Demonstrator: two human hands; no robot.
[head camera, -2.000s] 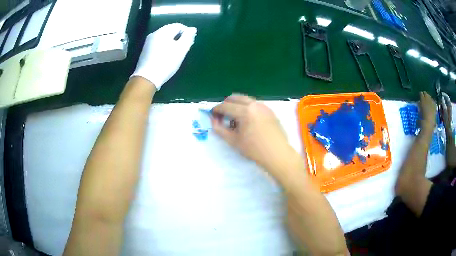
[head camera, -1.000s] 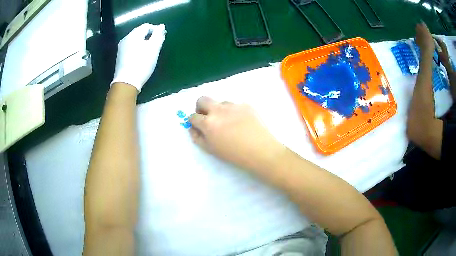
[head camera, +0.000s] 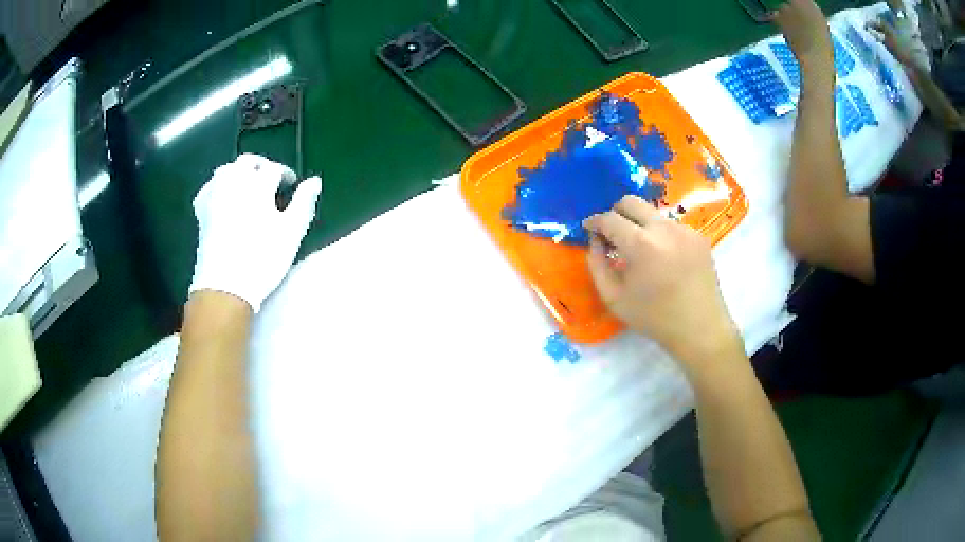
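My left hand, in a white glove, is at the lower end of a dark phone middle frame on the green belt. Its fingers cover that end; whether they grip it is unclear. My bare right hand is over the orange tray, fingertips bent together at the lower edge of the blue parts heap. Any part between them is too small to tell. A little pile of small blue parts lies on the white foam sheet, just below the tray's near edge.
More dark frames lie on the belt, one above the tray, another farther right. A white machine plate and cream block stand left. At right are a neighbour's arm and blue grid sheets.
The view has swung right. My right hand has gone from the little blue pile to the tray. My left hand, earlier over bare belt, is now at a frame.
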